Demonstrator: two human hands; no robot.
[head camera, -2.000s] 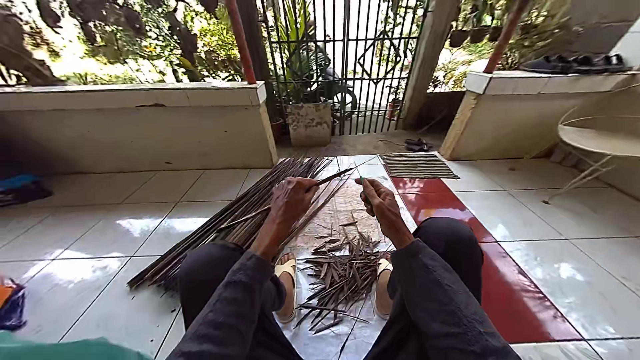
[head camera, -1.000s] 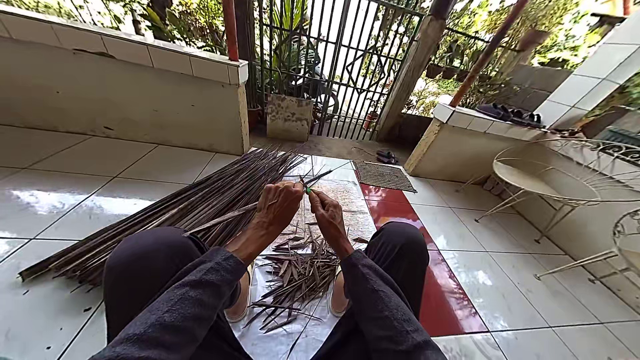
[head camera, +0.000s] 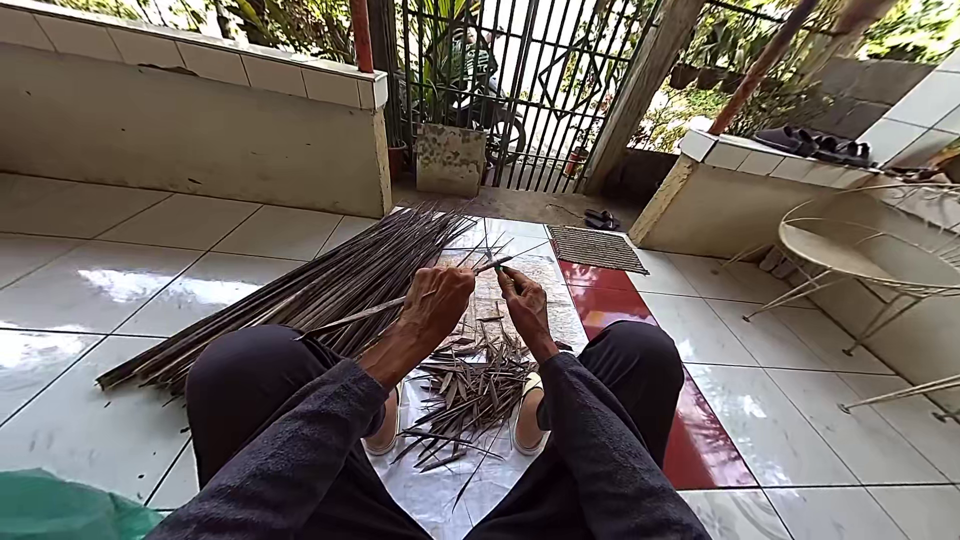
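Note:
My left hand (head camera: 441, 296) is closed around a dried palm leaf strip (head camera: 367, 311), whose tail runs back over my knee and whose tip sticks out past my fist. Close on its right, my right hand (head camera: 525, 300) grips a small tool with a green part (head camera: 499, 268), likely a knife; its thin end meets the strip. On the left, a long bundle of dried palm leaves (head camera: 322, 285) lies on the floor. Between my feet, a heap of short leaf scraps (head camera: 480, 382) rests on a pale plastic sheet (head camera: 450, 499).
A low wall (head camera: 225, 127) stands at the left and a metal gate (head camera: 540, 97) ahead. A woven mat (head camera: 598, 250) and slippers (head camera: 601, 219) lie before it. At the right is a wire-frame metal chair (head camera: 847, 251). A green plastic item (head camera: 67, 506) sits at the lower left.
Two seconds ago my hands were farther apart; they came together and remain close. The green part, not visible in the oldest frame, shows at my right fingers. The view has turned and shifted.

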